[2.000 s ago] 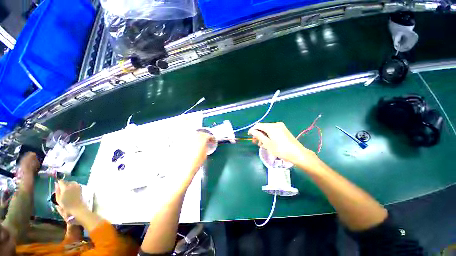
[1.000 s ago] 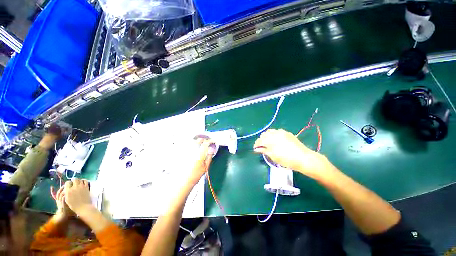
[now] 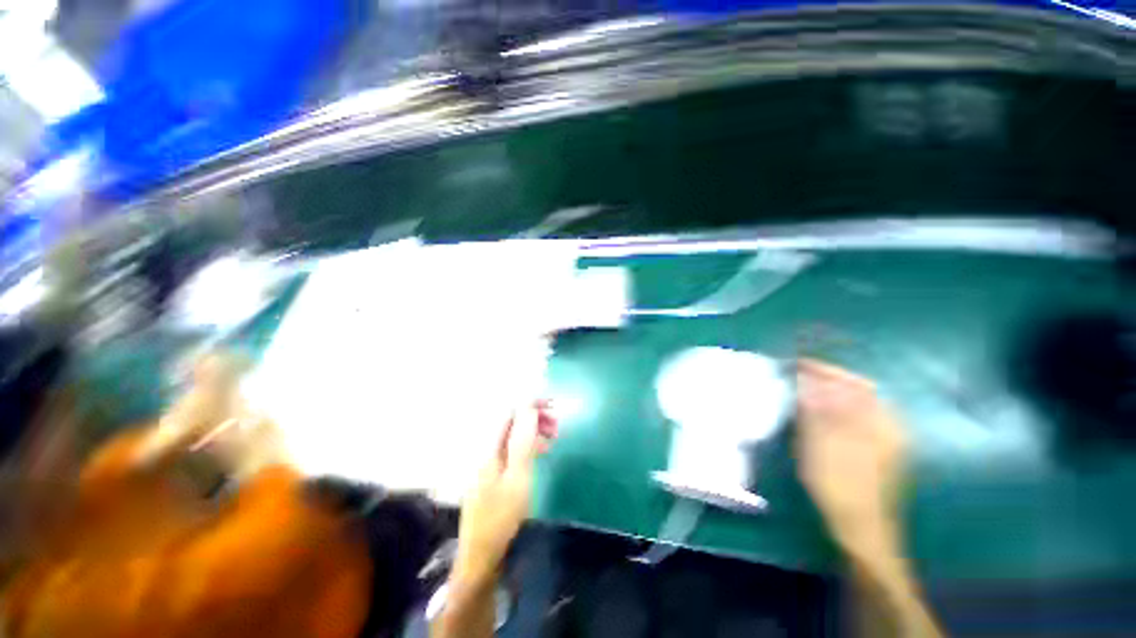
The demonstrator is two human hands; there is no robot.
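The view is strongly blurred. A white camera housing (image 3: 725, 393) stands on the green bench between my hands, its flat foot towards me and a pale cable below it. A second white housing (image 3: 598, 297) lies at the right edge of the white sheet (image 3: 399, 361), with a white cable running right. My left hand (image 3: 505, 467) is at the sheet's lower right edge, with a reddish spot at its fingertips; blur hides whether it holds anything. My right hand (image 3: 850, 436) is just right of the standing housing, by faint dark wires; its grip is unclear.
A person in orange sleeves (image 3: 237, 536) works close on my left. A blurred white item (image 3: 231, 289) lies beyond them. Dark parts (image 3: 1090, 368) lie at the far right. The dark green conveyor (image 3: 698, 162) and metal rails run behind, with a blue bin (image 3: 224, 87) at upper left.
The view has shifted and blurred. My left hand has left the second housing and come nearer the front edge. My right hand has moved right, off the standing housing.
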